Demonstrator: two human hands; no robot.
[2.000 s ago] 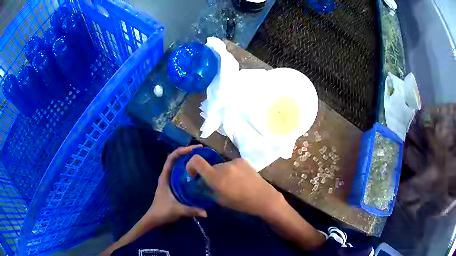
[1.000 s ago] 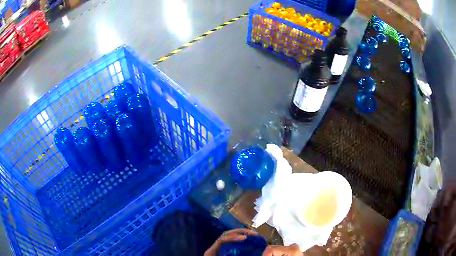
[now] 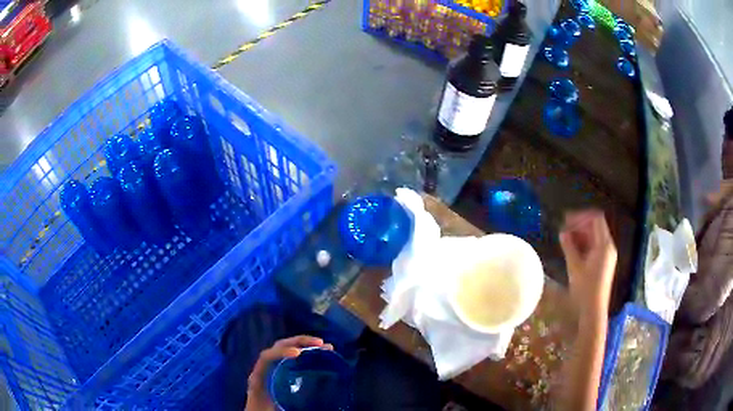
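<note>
My left hand (image 3: pixel 277 361) is at the bottom edge, partly cut off, with its fingers around the side of a blue shell (image 3: pixel 309 384), whose open mouth faces up. My right hand (image 3: pixel 588 241) is blurred over the conveyor belt (image 3: pixel 546 172), fingers apparently curled; whether it pinches anything small cannot be told. A blurred blue shell (image 3: pixel 514 207) is on the belt left of it, apart from the hand. The white dish (image 3: pixel 526 277) with a pale centre rests on a crumpled white cloth (image 3: pixel 414 281). Small clear pieces (image 3: pixel 532 357) lie on the brown board (image 3: pixel 378 309).
A blue perforated crate (image 3: pixel 273 160) with shell stacks is at left. A spare blue shell (image 3: pixel 374 229) sits beside the cloth. Dark bottles (image 3: pixel 468 100) stand by the belt, which carries several shells farther off. A blue parts tray (image 3: pixel 635 361) and a person's arm (image 3: pixel 711 273) are at right.
The view has shifted since the first frame, showing more of the belt. My right hand has moved from the held shell to over the belt. A shell now shows on the near belt.
</note>
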